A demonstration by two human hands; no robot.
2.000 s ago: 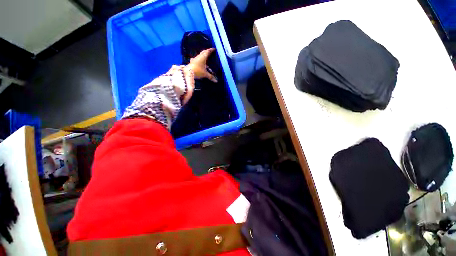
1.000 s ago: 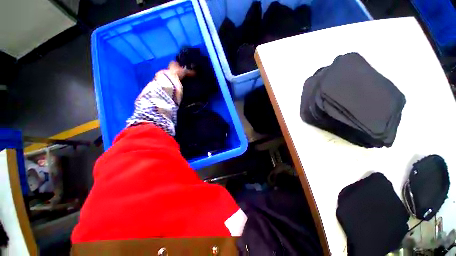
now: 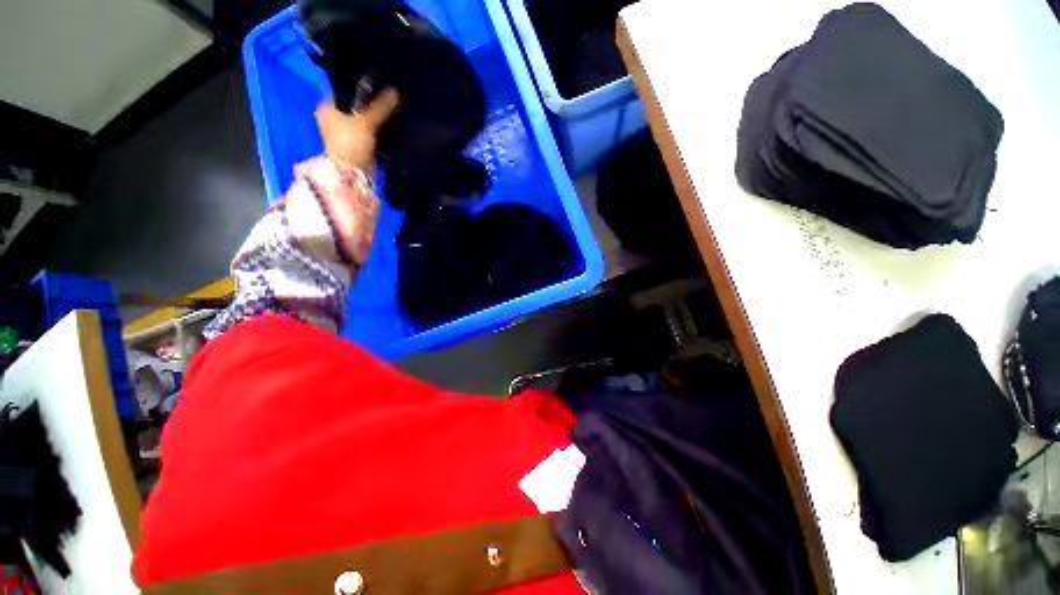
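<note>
My left hand (image 3: 358, 126), in a patterned cuff and red sleeve, is over the blue crate (image 3: 591, 250) at the upper left. Its fingers are on a blurred bunch of black pouch pieces (image 3: 424, 93), gripping the near side and lifted above the crate floor. The far part of the bunch reaches over the crate's upper rim. More black pieces (image 3: 488, 262) lie at the crate's near end. My right hand is out of the picture.
On the white table (image 3: 802, 291) stand a stack of black panels (image 3: 889, 122), another black panel piece (image 3: 926, 436) and a part-sewn pouch (image 3: 1043, 355) at the right edge. Machine metal (image 3: 1011, 540) shows lower right. A second crate (image 3: 593, 102) adjoins the first.
My left hand has moved toward the crate's far left side with the black pieces, baring some blue floor. The view has shifted, so the table things sit higher and further right than one second ago.
</note>
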